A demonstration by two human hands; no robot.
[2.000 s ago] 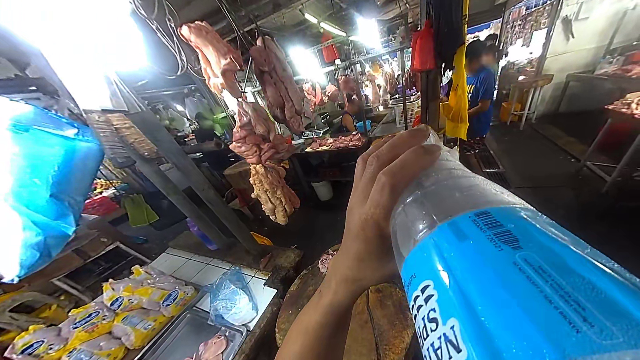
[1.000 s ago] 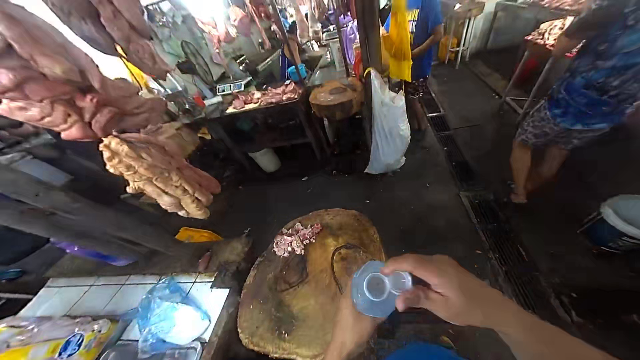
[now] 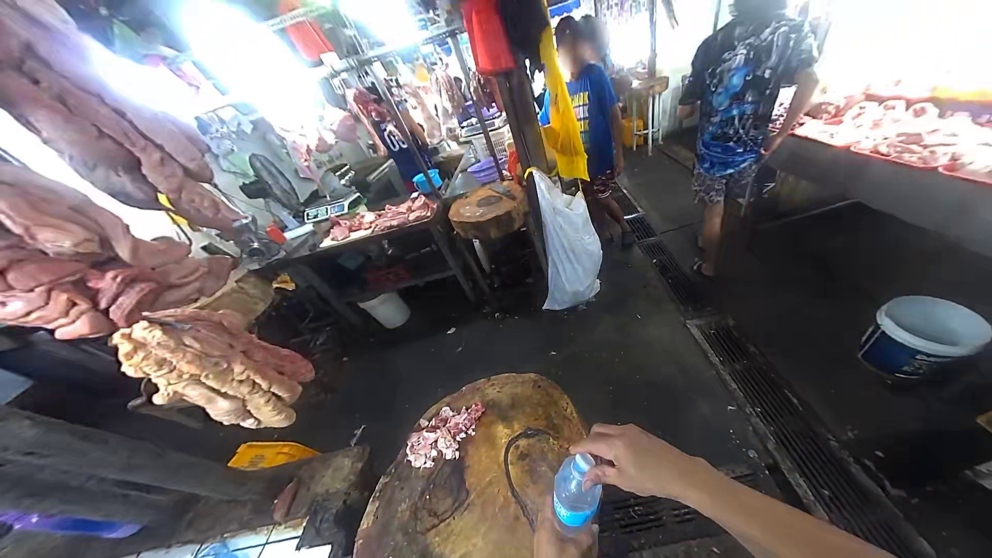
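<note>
A clear plastic water bottle with a blue label stands upright over the right side of a round wooden chopping block. My left hand is wrapped around its lower part at the bottom edge of the view. The fingers of my right hand pinch the white cap on top. Small chopped pieces of meat lie on the upper left part of the block, apart from both hands.
Meat and offal hang at the left. A white plastic bag hangs from a post ahead. A floor drain grate and a bucket are at the right. Two people stand beyond.
The bottle, raised close to the camera two seconds ago, is now low over the block. My right hand is now on its cap. The person at the right has moved farther away.
</note>
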